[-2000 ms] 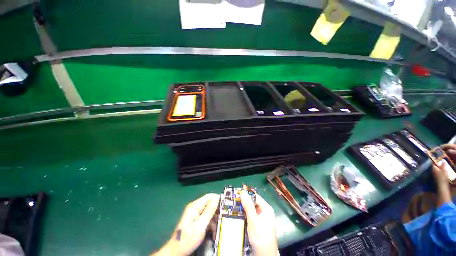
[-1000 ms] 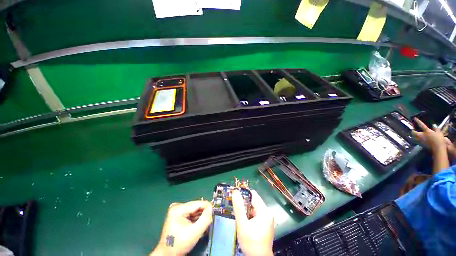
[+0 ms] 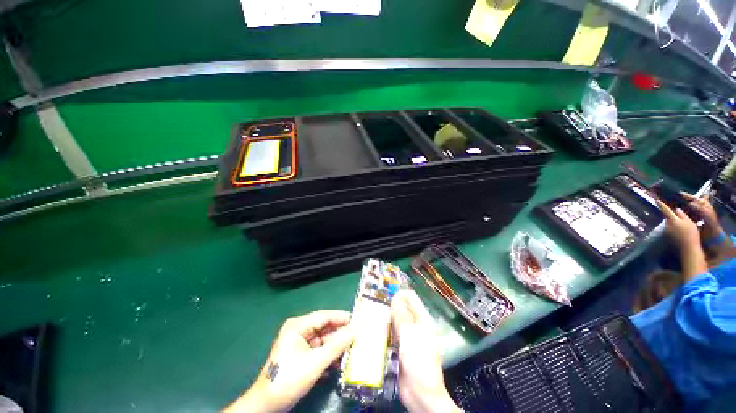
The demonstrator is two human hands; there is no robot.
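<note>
The phone inner assembly is held above the bench at the bottom centre, its electronics end pointing away from me and a large pale, yellow-edged panel below. My right hand grips its right side, with the fingers largely hidden. My left hand is at its left edge, thumb and fingertips close together against it; whether they pinch a small part is not clear. A middle housing with coppery edges lies alone on the bench just right of the hands.
A tall stack of compartment trays stands behind the hands, an orange-edged phone in its left slot. A bag of small parts, a tray of silvery boards and a ribbed black tray are right, beside another person's blue sleeve.
The inner assembly has risen and tilted, showing more of its pale panel. My right hand has moved down its side, off the electronics end. The other person's hands have shifted. The view has moved slightly.
</note>
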